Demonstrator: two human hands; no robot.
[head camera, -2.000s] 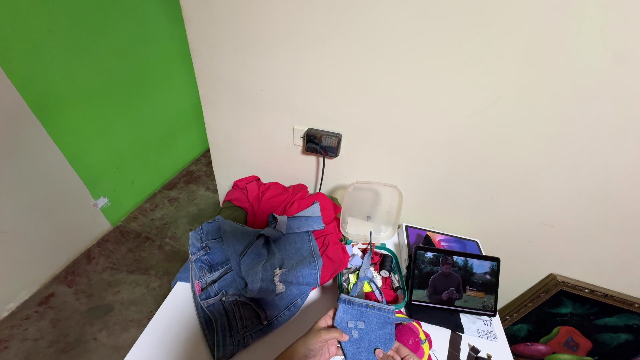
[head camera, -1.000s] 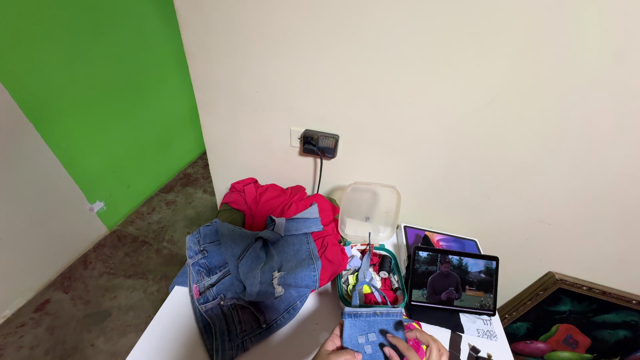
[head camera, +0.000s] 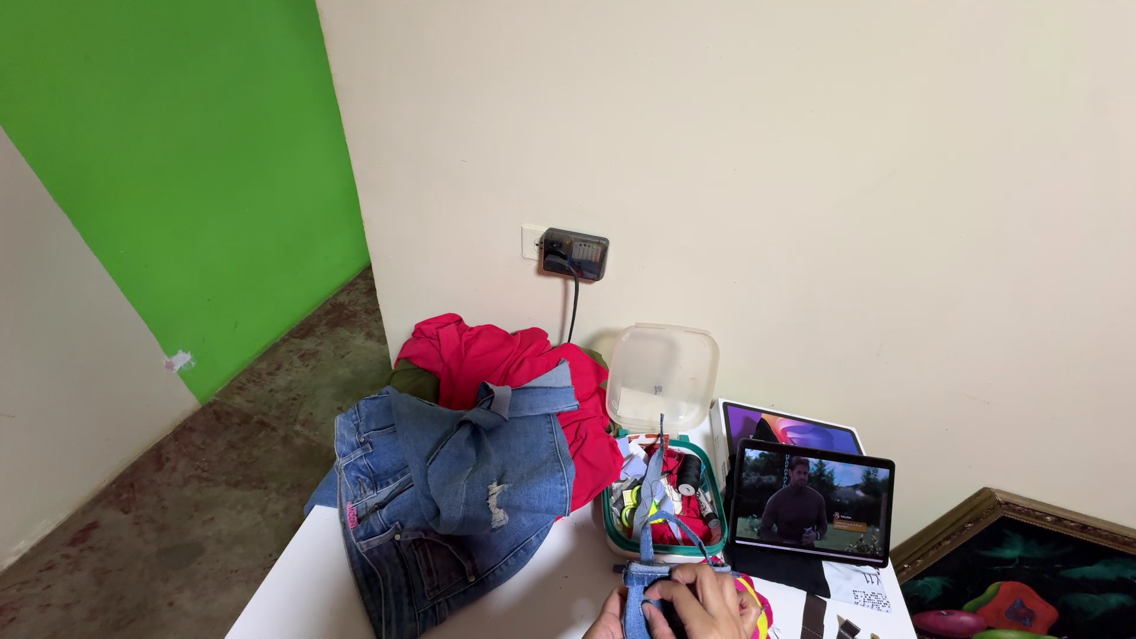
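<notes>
At the bottom edge, my left hand (head camera: 607, 619) and my right hand (head camera: 707, 603) both grip a small piece of blue denim (head camera: 637, 590), its edge now bunched between the fingers. Part of each hand is cut off by the frame. Just beyond them is an open sewing box with a green rim (head camera: 721, 519), filled with scraps and a black thread spool (head camera: 689, 475). A long denim strip (head camera: 653, 488) lies over the box. Ripped blue jeans (head camera: 461, 488) are piled to the left, over a red cloth (head camera: 506, 355).
A clear plastic lid (head camera: 664, 377) leans against the wall behind the box. A tablet (head camera: 812, 501) playing a video stands at right before a product box (head camera: 790, 422). A framed painting (head camera: 1021, 586) is at lower right. A plugged-in adapter (head camera: 575, 254) hangs on the wall above its cord.
The denim piece lay spread flat with its front showing; now it is bunched or folded in my hands. My right hand has moved left over it.
</notes>
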